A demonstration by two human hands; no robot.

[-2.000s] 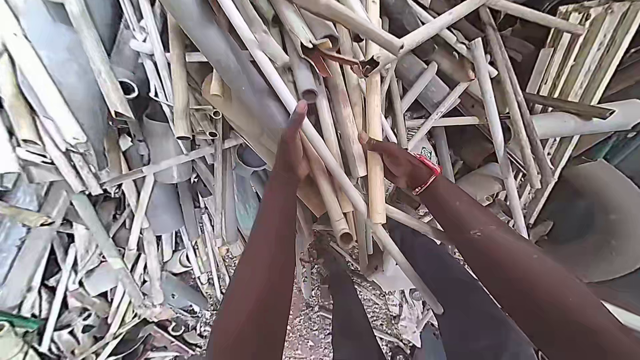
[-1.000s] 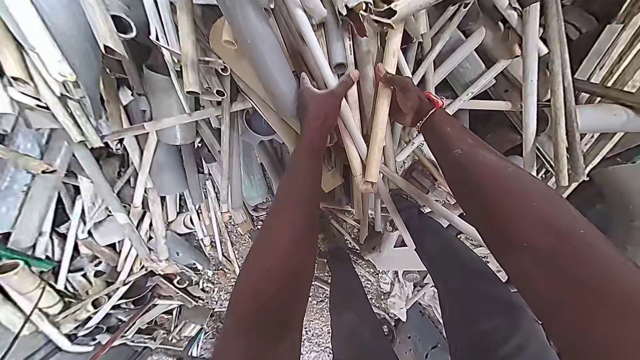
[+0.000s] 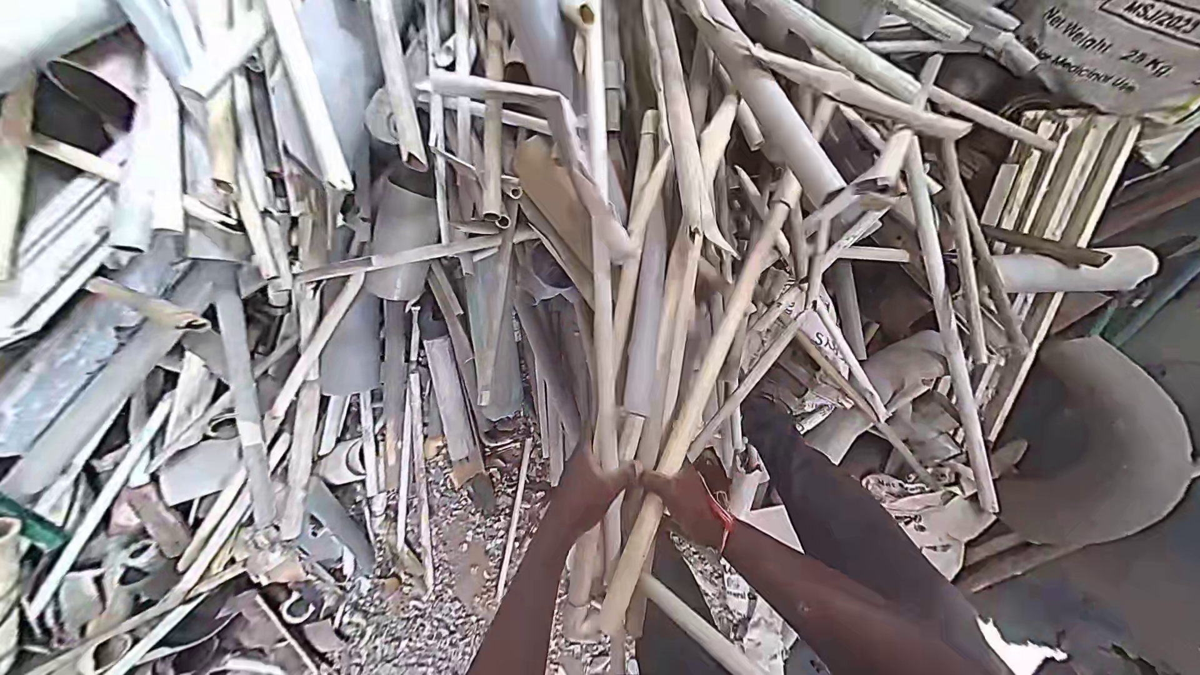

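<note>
My left hand (image 3: 592,486) and my right hand (image 3: 682,497) meet around a bundle of long, thin plastic pipes at the lower middle, pressing it from both sides. A beige pipe (image 3: 727,347) crosses the bundle at a slant, its lower end below my hands. A paler upright pipe (image 3: 603,375) runs beside my left hand, and a wider grey-white pipe (image 3: 649,328) stands between them. The far fingers of both hands are hidden by the pipes. A red thread is tied round my right wrist.
Scrap pipes lie heaped all around, with a wide pipe piece (image 3: 405,225) left of centre. Cut strips (image 3: 1078,187) stand at the upper right, below a printed sack (image 3: 1106,56). A large curved grey piece (image 3: 1097,450) lies at right. Small chips (image 3: 375,628) cover the ground.
Both hands have come closer together and sit lower in view, now round a bundle of pipes. A second ago they were apart, higher up among the pipes.
</note>
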